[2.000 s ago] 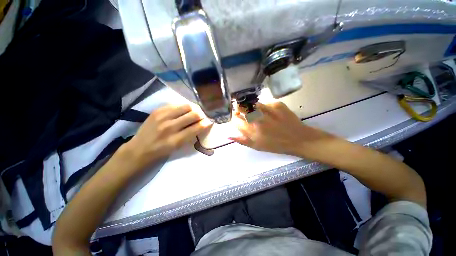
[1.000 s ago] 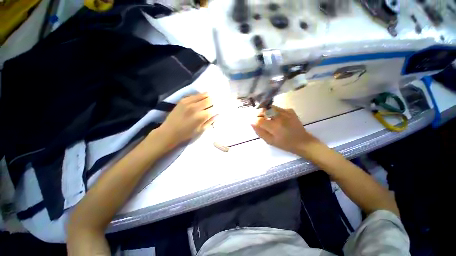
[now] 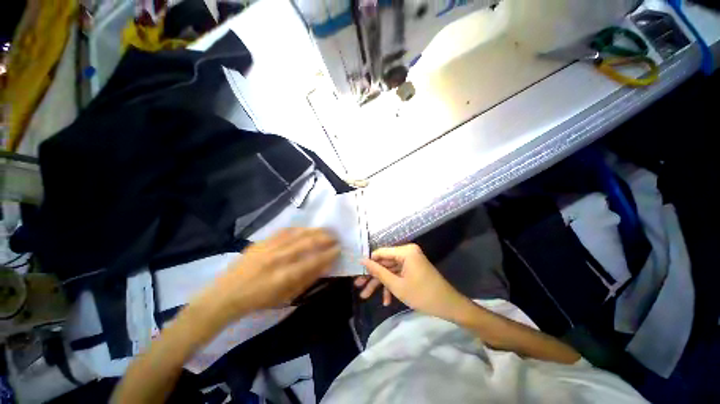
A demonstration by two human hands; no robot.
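Observation:
A large garment panel [image 3: 150, 170], black on one side and pale on the other, lies over the left part of the machine table and hangs over its front edge. My right hand [image 3: 399, 272] pinches the panel's pale stitched corner between thumb and fingers, just in front of the table edge. My left hand [image 3: 288, 264] lies on the pale side, blurred, with its fingers together; whether it grips cloth is not clear. The sewing machine's needle and presser foot area [image 3: 375, 95] is beyond both hands, with no cloth seen under it.
Snips with green and yellow handles [image 3: 628, 69] lie at the table's right. The white table [image 3: 442, 146] has a ruler-like front edge. Black and pale pieces [image 3: 592, 252] hang at right. Mustard cloth [image 3: 39, 63] is at far left, with part of another machine [image 3: 24, 296] below.
Both hands have moved from beside the needle back toward my lap, bringing the panel's edge with them. The panel has shifted toward me. The view has moved, so the machine sits higher.

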